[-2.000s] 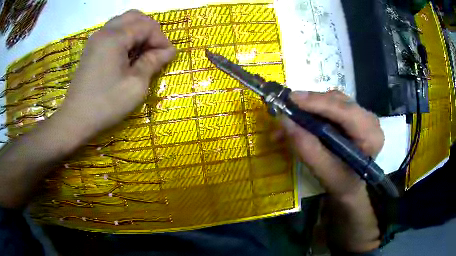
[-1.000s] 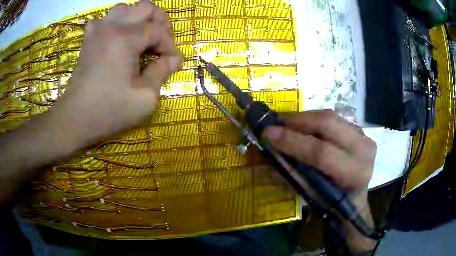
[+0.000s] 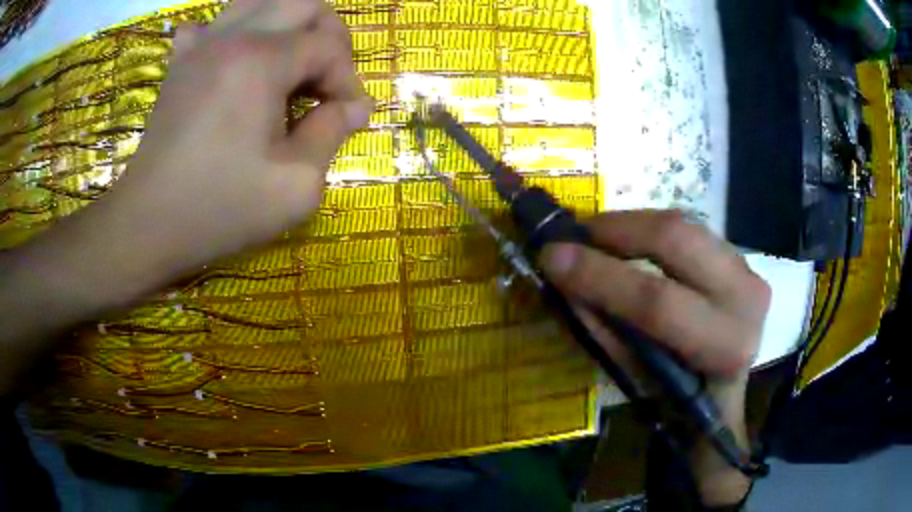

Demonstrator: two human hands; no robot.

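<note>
The shiny yellow panel (image 3: 450,330) lies in front of me, with fine lines in a grid of cells. My right hand (image 3: 665,290) holds the black soldering iron (image 3: 540,215), its tip pointing up and left over the panel. A thin metal solder feed tube (image 3: 455,190) runs beside the iron and ends near its tip. My left hand (image 3: 270,120) is over the panel's upper left, thumb and finger pinched together near the tip. Whether a wire is between them is too blurred to tell. Rows of thin brown-red lead wires (image 3: 245,320) with tiny white beads lie on the panel's left part.
A black box (image 3: 775,140) with cords stands at the right, beyond a marked white surface (image 3: 665,110). Another yellow sheet (image 3: 865,260) lies at the far right. A loose wire bundle (image 3: 20,15) is cut off at the upper left corner.
Since the oldest frame, the iron has turned so the feed tube shows beside it. Over the last second, its tip has moved slightly right, away from my left fingers. My left hand stays pinched.
</note>
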